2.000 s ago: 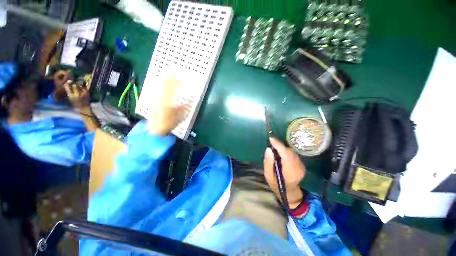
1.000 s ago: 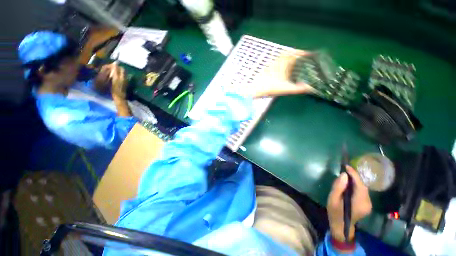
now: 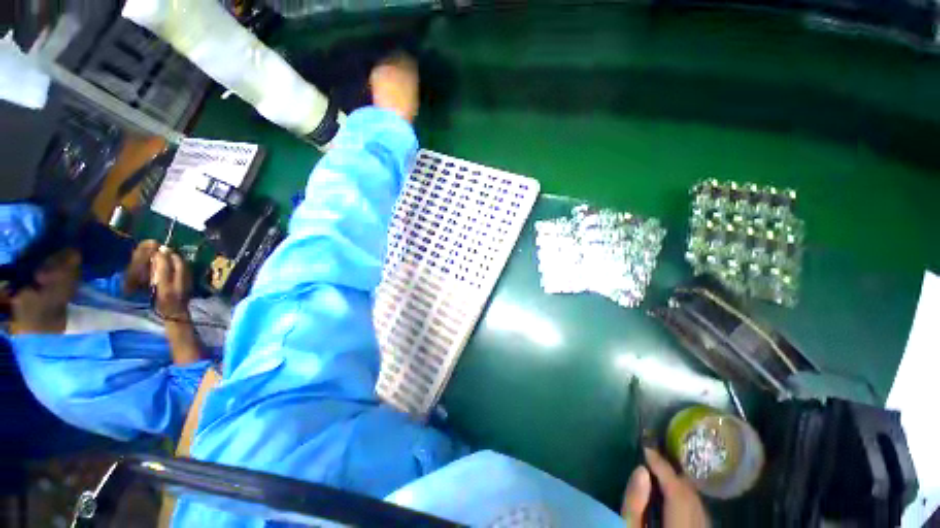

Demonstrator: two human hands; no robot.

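Observation:
My left hand (image 3: 396, 85) is stretched beyond the white tray to the dark far part of the bench; it is blurred, and I cannot tell whether it holds anything. My right hand (image 3: 670, 497), cut off by the bottom edge, holds a dark soldering iron (image 3: 645, 438) with its tip pointing up the bench, left of the round tub (image 3: 713, 452) of silvery shavings. The white component tray (image 3: 454, 258) with rows of dark pieces lies partly under my left sleeve. A bright silvery board panel (image 3: 598, 255) lies right of it, and a green board panel (image 3: 746, 239) lies further right.
A black block-like object (image 3: 737, 335) stands below the green panel. A black box (image 3: 835, 459) is right of the tub. White paper (image 3: 917, 382) is at the right edge. A pale flexible tube (image 3: 242, 67) reaches in at upper left. A person in blue (image 3: 98, 366) works at the left.
My left hand has let go of the nearer board panel and moved left to the far bench. That panel now shows a brighter, silvery face. My right hand still holds the iron beside the tub.

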